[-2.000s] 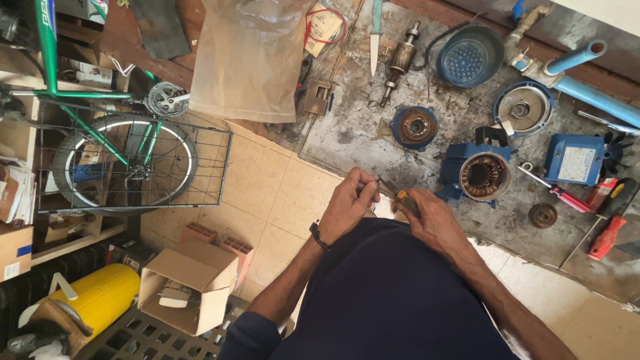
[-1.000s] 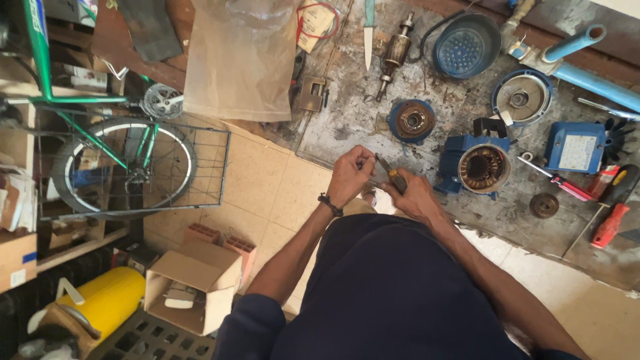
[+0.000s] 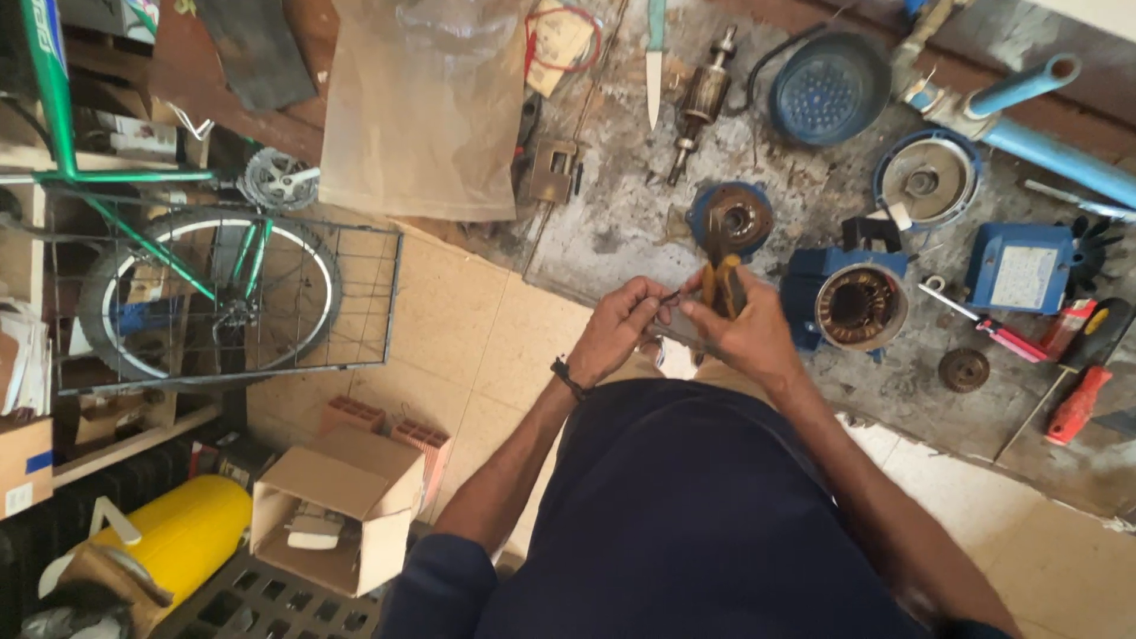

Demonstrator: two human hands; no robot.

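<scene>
My left hand (image 3: 621, 327) pinches a small dark piece (image 3: 670, 295), too small to identify, near the bench edge. My right hand (image 3: 753, 335) holds pliers (image 3: 726, 282) with yellow-and-black handles, and its thumb and finger are close to the dark piece. The pliers' jaws point toward a blue motor end cover (image 3: 732, 220) with a rusty centre. To the right stands a blue motor housing (image 3: 803, 293) with copper windings. Farther up the bench lie a motor rotor (image 3: 704, 102), a knife (image 3: 654, 80) with a green handle and a blue bowl (image 3: 821, 89).
On the right are another end cover (image 3: 932, 177), a blue motor part (image 3: 1021, 266) beside a black fan, a gear (image 3: 964, 369), screwdrivers (image 3: 1078, 404) and blue pipes (image 3: 1056, 160). A padlock (image 3: 553, 170) lies near a plastic bag (image 3: 422, 115). Left are a bicycle (image 3: 217, 302) and a cardboard box (image 3: 333, 506).
The pliers have turned in my right hand; their jaws now point up the bench rather than toward my left hand. My fingers of both hands have come close together around the dark piece.
</scene>
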